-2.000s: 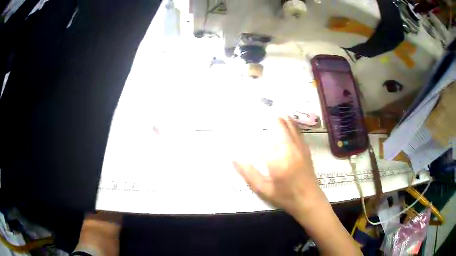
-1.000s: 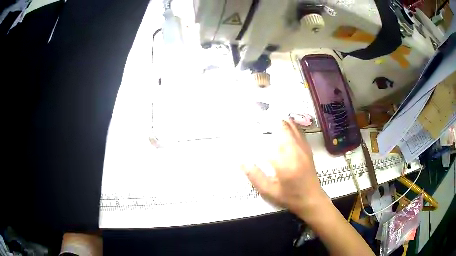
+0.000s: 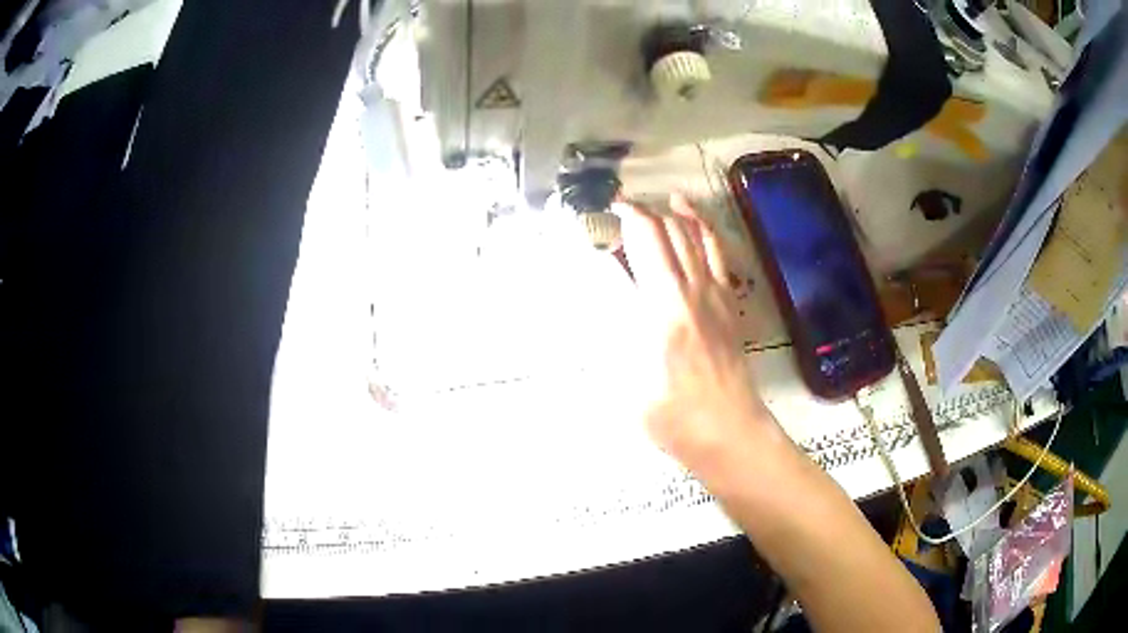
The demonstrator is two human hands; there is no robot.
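Black cloth (image 3: pixel 136 371) covers the left of the brightly lit white table (image 3: pixel 495 470). The sewing machine head (image 3: pixel 557 74) stands at the back, with a ribbed pale knob (image 3: pixel 602 229) low on its front. My right hand (image 3: pixel 674 291) reaches up beside this knob, fingers extended, palm side washed out by glare. A small dark red sliver (image 3: pixel 623 261) shows at its fingers; whether it is held cannot be told. Of my left arm only a sliver of skin (image 3: pixel 217 626) shows at the bottom edge, below the cloth; the hand itself is hidden.
A phone (image 3: pixel 816 278) in a dark red case lies right of my right hand, with a white cable (image 3: pixel 922 526) running off the table edge. Papers (image 3: pixel 1045 284) and brown card stand at the far right. A ruler scale (image 3: pixel 334 534) runs along the front edge. Glare hides the needle area.
My right hand has moved up toward the knob, its fingers pointing away from me. The pinkish object by the phone is no longer clearly seen. The phone screen turned dark blue. The view has shifted.
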